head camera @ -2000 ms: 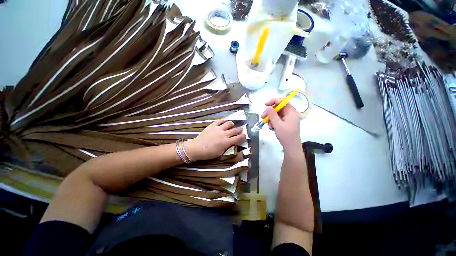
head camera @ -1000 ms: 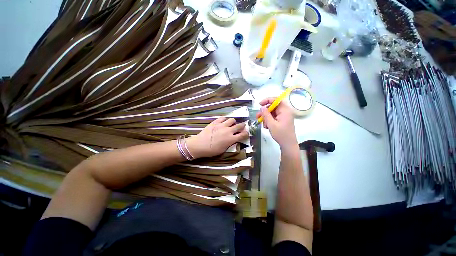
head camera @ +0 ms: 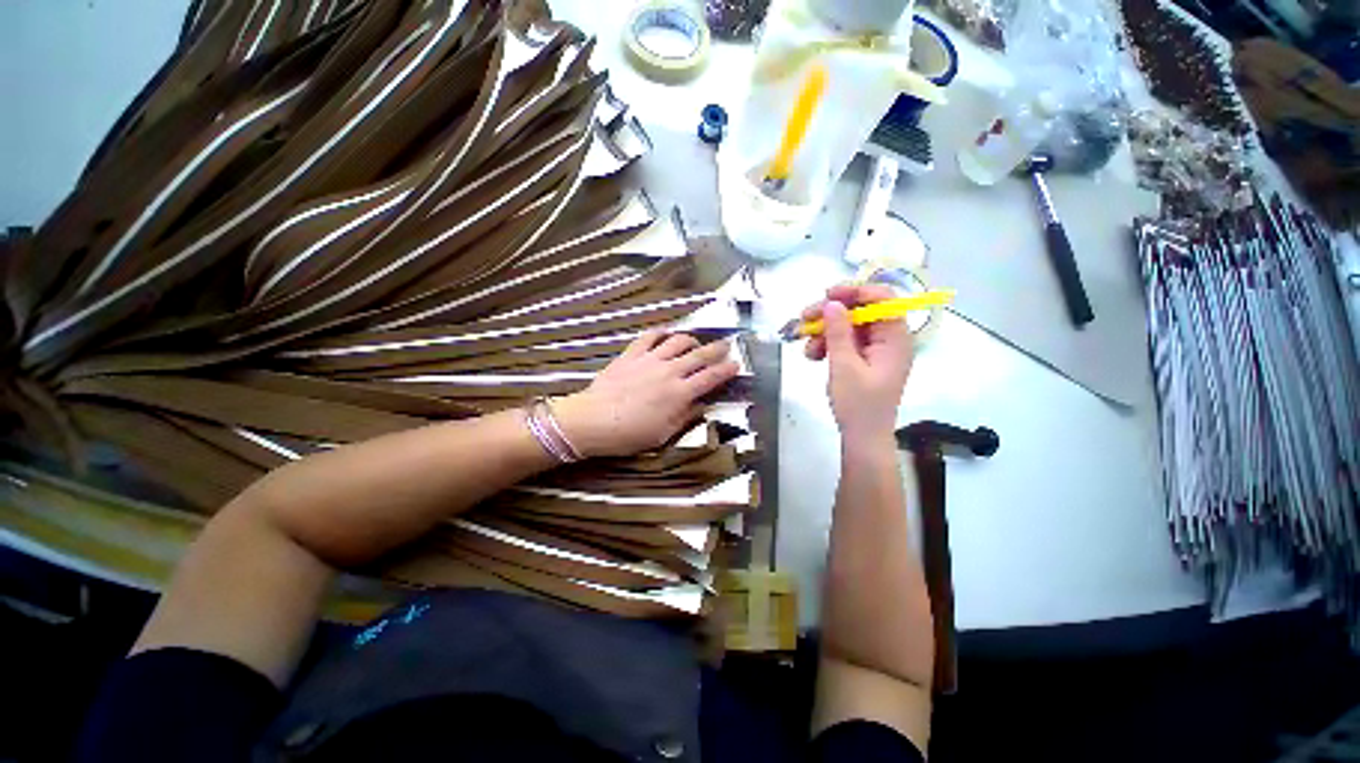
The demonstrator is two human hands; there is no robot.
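Note:
A large fanned bundle of brown straps (head camera: 388, 283) with white edge lines lies on the table, its pale ends pointing right. My left hand (head camera: 656, 391) lies palm down on the straps, its fingertips at the pale strap ends; what is under the fingers is hidden. My right hand (head camera: 865, 355) holds a yellow-handled glue brush (head camera: 895, 307) nearly level, its tip pointing left, close to the strap ends; contact cannot be told. A dark work board (head camera: 767, 462) runs along the strap ends. A second yellow brush (head camera: 798, 127) stands in the white glue pot (head camera: 764, 209).
A hammer (head camera: 932, 537) lies by my right forearm. Tape rolls (head camera: 665, 40), a blue spool (head camera: 713, 122), a black-handled tool (head camera: 1061, 246) and a thin metal rod (head camera: 1044, 362) lie around the pot. Grey-white strips (head camera: 1260, 395) are stacked far right, below clear bags (head camera: 1052, 90).
My left hand has moved slightly up along the strap ends. My right hand has moved a little right and tilted the brush from a steep slant to nearly level, away from the left fingertips.

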